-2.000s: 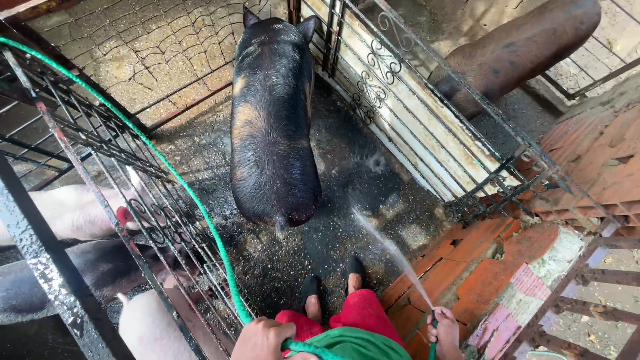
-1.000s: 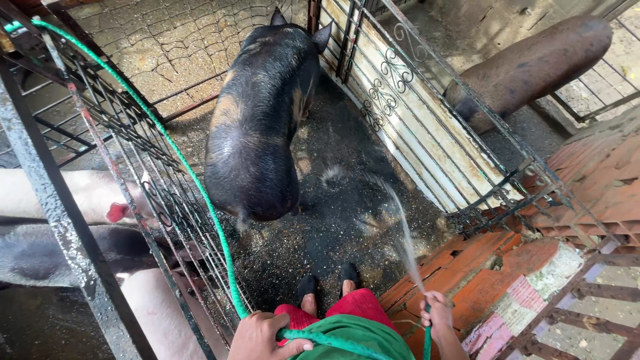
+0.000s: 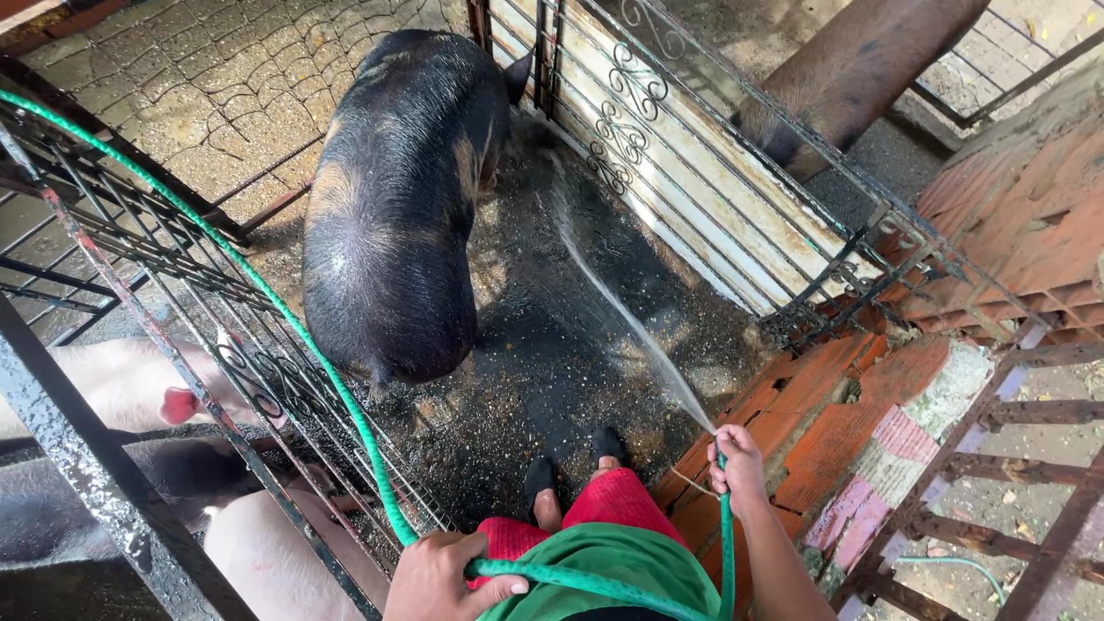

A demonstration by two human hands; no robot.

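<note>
A green hose (image 3: 375,453) runs over the metal railing at the left, through my left hand (image 3: 448,573), and loops across my green shirt. My right hand (image 3: 737,473) is closed around its outlet end. A jet of water (image 3: 625,319) leaves there and reaches the wet floor (image 3: 552,354) near the pig's head and the white panel. The large black pig (image 3: 397,207) with tan patches stands in the pen, its rear toward me and its head turned right, partly hidden. My feet, in dark shoes (image 3: 542,483), stand on the floor below it.
Metal railings (image 3: 259,405) flank the left side, with several pigs (image 3: 289,552) beyond. A white panel with bars (image 3: 690,172) bounds the right; another pig (image 3: 849,78) is behind it. A broken brick wall (image 3: 819,414) and a rusty metal grille (image 3: 1018,470) lie to my right.
The black pig's head has turned toward the white panel. The water jet now reaches farther forward, near its head. Both hands still hold the hose.
</note>
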